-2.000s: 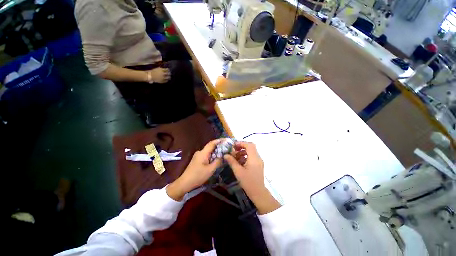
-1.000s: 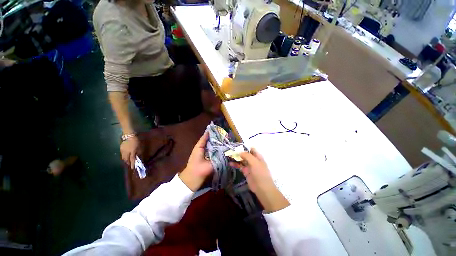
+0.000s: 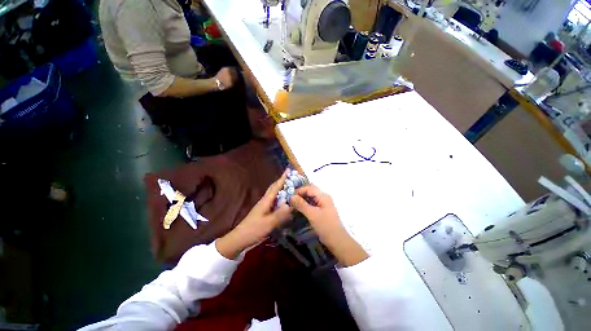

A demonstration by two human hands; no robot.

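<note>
A small bundle of light grey fabric pieces [image 3: 290, 184] is held just off the front left edge of the white table [image 3: 415, 136]. My left hand [image 3: 262, 216] is closed around the bundle from the left, with its pale clustered ends showing at the top. My right hand [image 3: 317, 210] touches the bundle from the right with thumb and fingertips. The lower part of the bundle is hidden by my fingers. A dark thread [image 3: 353, 162] lies curled on the table.
A brown cloth [image 3: 227, 174] with white scraps [image 3: 188, 212] and a yellow scrap [image 3: 173, 212] lies low at left. A seated person [image 3: 152, 52] is beyond it. A sewing machine [image 3: 538, 242] stands at right. A clear plastic guard [image 3: 343, 84] stands at the table's far left edge.
The grey strips that hung loose are gathered compactly in my hands, and the yellow piece has left my right hand. The other person's hand has withdrawn from the brown cloth, where scraps now lie.
</note>
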